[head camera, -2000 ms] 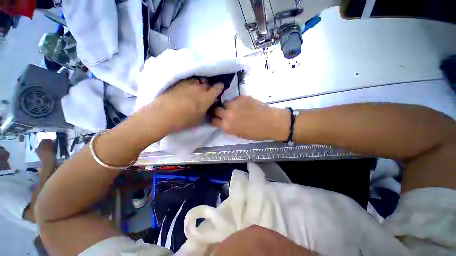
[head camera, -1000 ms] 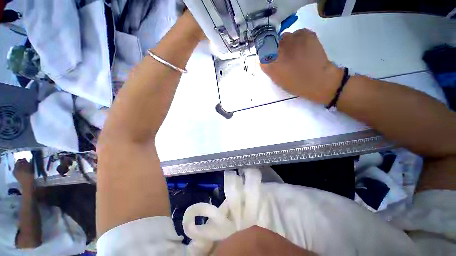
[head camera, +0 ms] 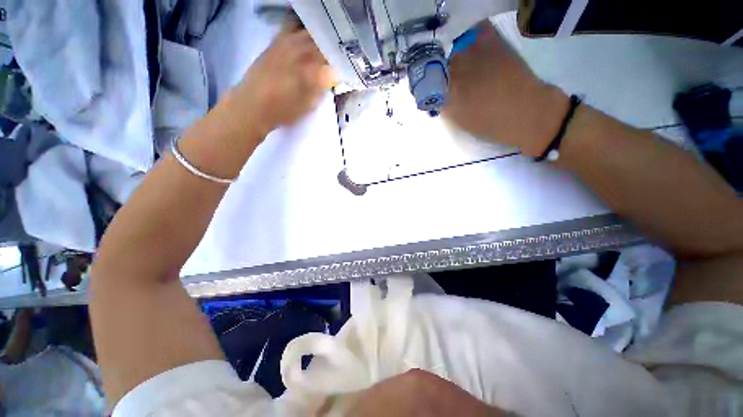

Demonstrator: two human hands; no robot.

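Note:
The white sewing machine head stands at the top centre, with its needle and presser foot area over the metal needle plate. A grey-blue block hangs right of the needle. My left hand is blurred at the left side of the machine head; whether it holds something cannot be told. My right hand is beside the block on the right, its fingertips hidden behind the block and head. No fabric shows under the needle.
Light grey cut pieces with navy edges are heaped at the left. A dark navy bundle lies at the far right. A measuring tape runs along the table's front edge. Navy and white pieces lie below the table.
The grey and navy piece has left my hands and the area before the needle. Both hands moved up to the machine head; in the last second my left hand came back down and left into view.

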